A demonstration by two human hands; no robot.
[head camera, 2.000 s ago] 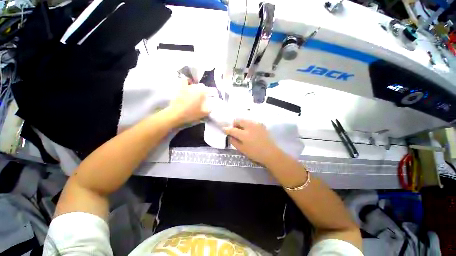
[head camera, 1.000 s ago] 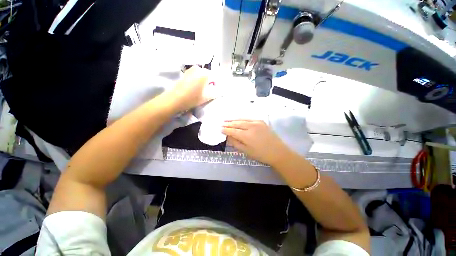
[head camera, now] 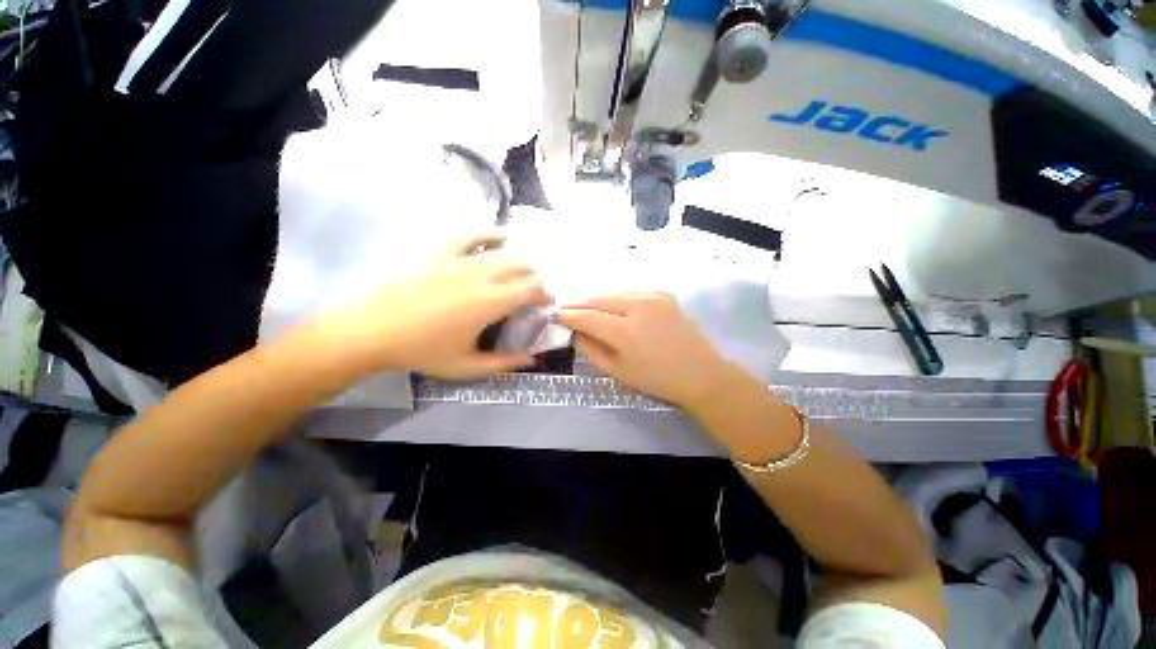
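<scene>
A light grey panel (head camera: 349,203), almost white under the lamp, lies left of and below the presser foot and needle (head camera: 596,162). A small curved grey piece (head camera: 539,332) is at its lower edge. My left hand (head camera: 475,311) holds this small piece, fingers bent around its left side. My right hand (head camera: 634,336) has its fingertips on the piece's right side, touching or pinching it; the grip is partly hidden. A bit of black cloth (head camera: 553,361) shows under the hands. A black strip (head camera: 732,228) lies right of the presser foot.
The white sewing machine (head camera: 862,89) stands at the back right. Dark green thread snips (head camera: 905,320) lie right of the hands, red-handled scissors (head camera: 1067,408) at the right table end. A large black panel (head camera: 152,228) covers the left. A ruler (head camera: 609,396) runs along the front edge.
My left hand has come down from near the needle to the small piece by my right hand. The black cloth there is now mostly covered. The whole view has shifted slightly.
</scene>
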